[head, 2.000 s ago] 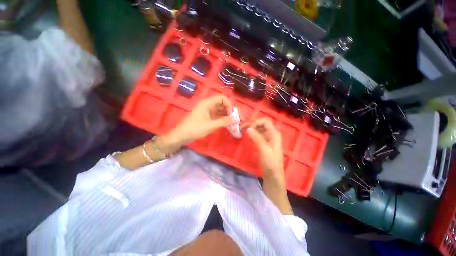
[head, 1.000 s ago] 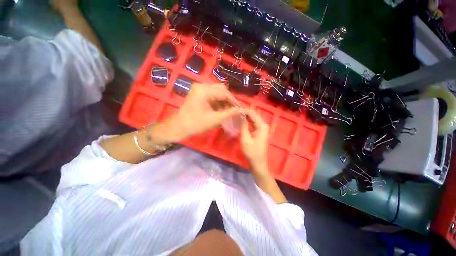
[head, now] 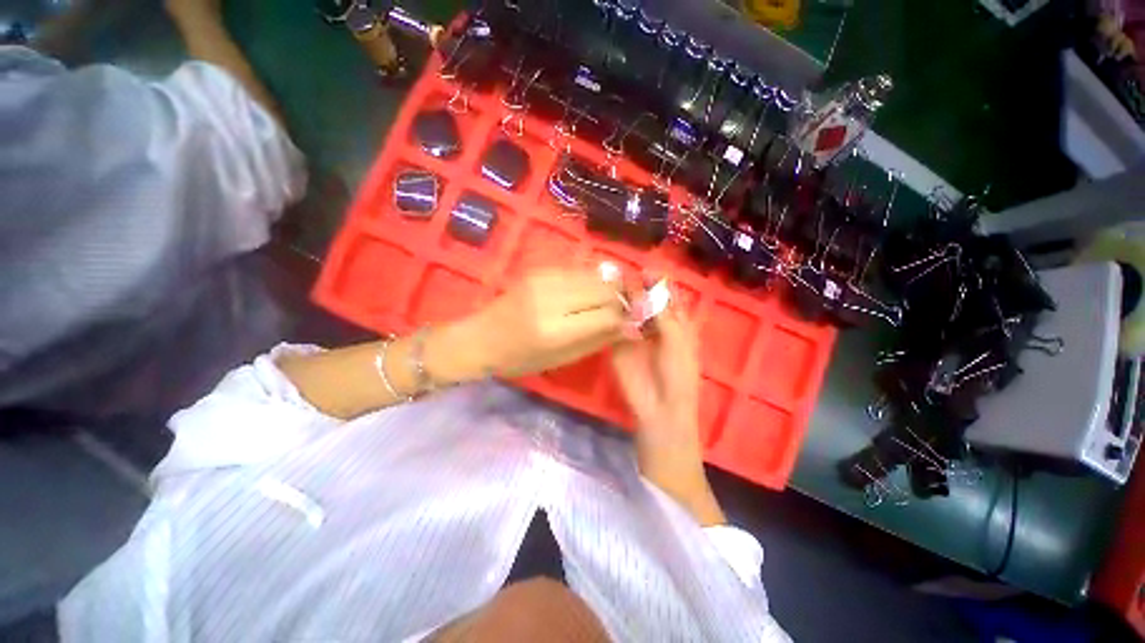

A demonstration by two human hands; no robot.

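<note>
A small white crumpled wipe [head: 657, 299] is between the fingertips of my two hands, above the red compartment tray [head: 377, 279]. My left hand [head: 559, 320] is closed at the wipe's left side. My right hand [head: 662, 364] is at its lower right side, slightly blurred, its fingertips partly hidden. I cannot tell if anything else is in the fingers. Black glossy rounded-square devices [head: 472, 217] lie in the tray's left pockets. Clamped devices with binder clips [head: 743, 241] fill the far edge, wire handles sticking out.
A tangled pile of black binder clips [head: 954, 327] lies right of the tray, beside a white boxy unit [head: 1065, 364]. A clear bottle with a red diamond label [head: 831, 131] stands beyond the tray. A neighbouring worker's striped sleeve [head: 239, 138] is at the left.
My hands have moved slightly right with the wipe, which now shows as a white tip between the fingers. My left hand has turned over it. The tray looks slightly shifted with the view.
</note>
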